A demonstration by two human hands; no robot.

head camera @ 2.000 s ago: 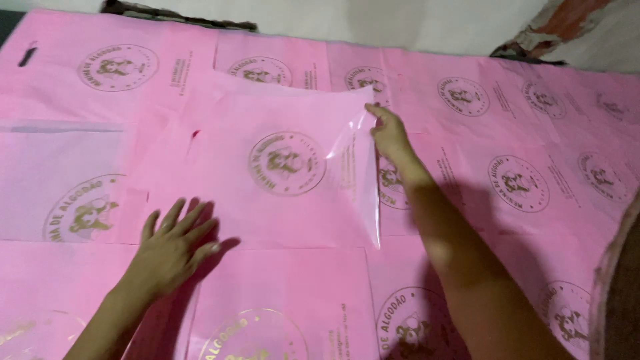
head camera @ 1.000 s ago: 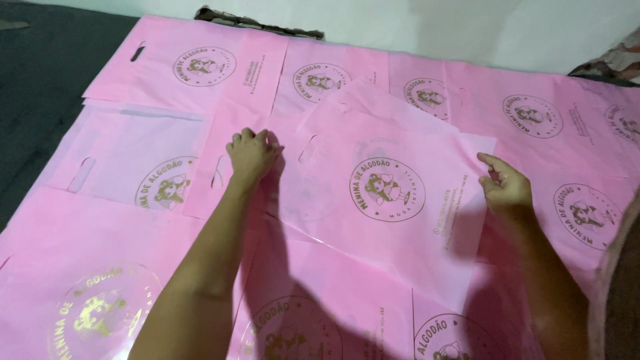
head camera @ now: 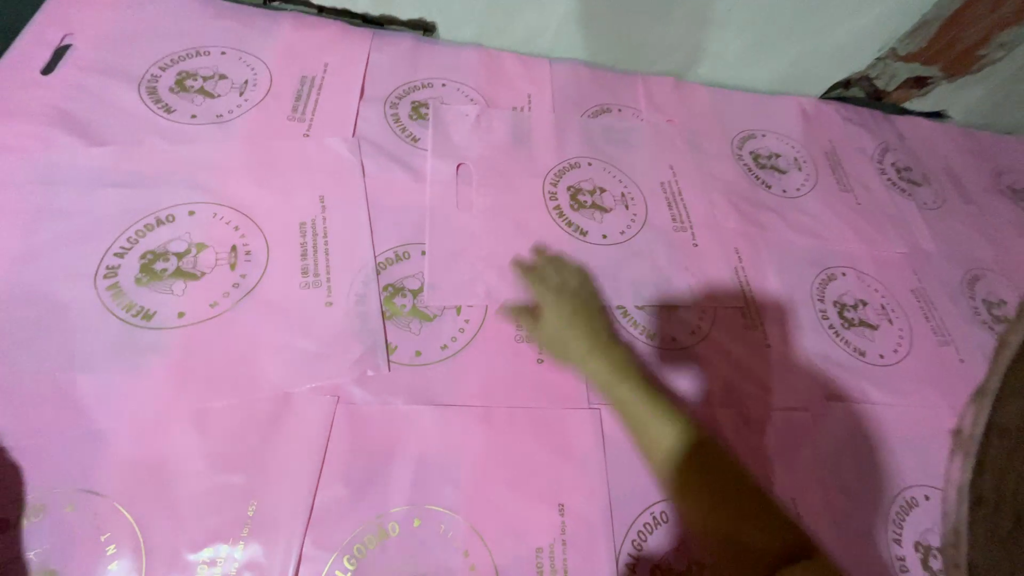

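Note:
My right hand (head camera: 560, 304), blurred, reaches in from the lower right with its fingers partly spread, holding nothing that shows. It is over the lower edge of a pink plastic bag (head camera: 508, 232) with an oval handle slot and a round gold print; contact cannot be told. That bag lies flat across other printed bags. Left of it, a larger-looking pink bag (head camera: 240, 344) lies flat, its right edge overlapping the print of a bag beneath (head camera: 456, 384). My left hand is out of view.
More pink bags overlap in rows, among them one with a handle slot (head camera: 104, 104) at the upper left and one in front (head camera: 472, 448). A pale wall (head camera: 512, 24) with a broken reddish patch (head camera: 952, 48) stands behind. A brown edge (head camera: 992, 456) borders the right.
My left hand has left the view. My right hand has let go of the bag's right edge and moved left over the bags. A pink bag now covers the lilac-looking one at left.

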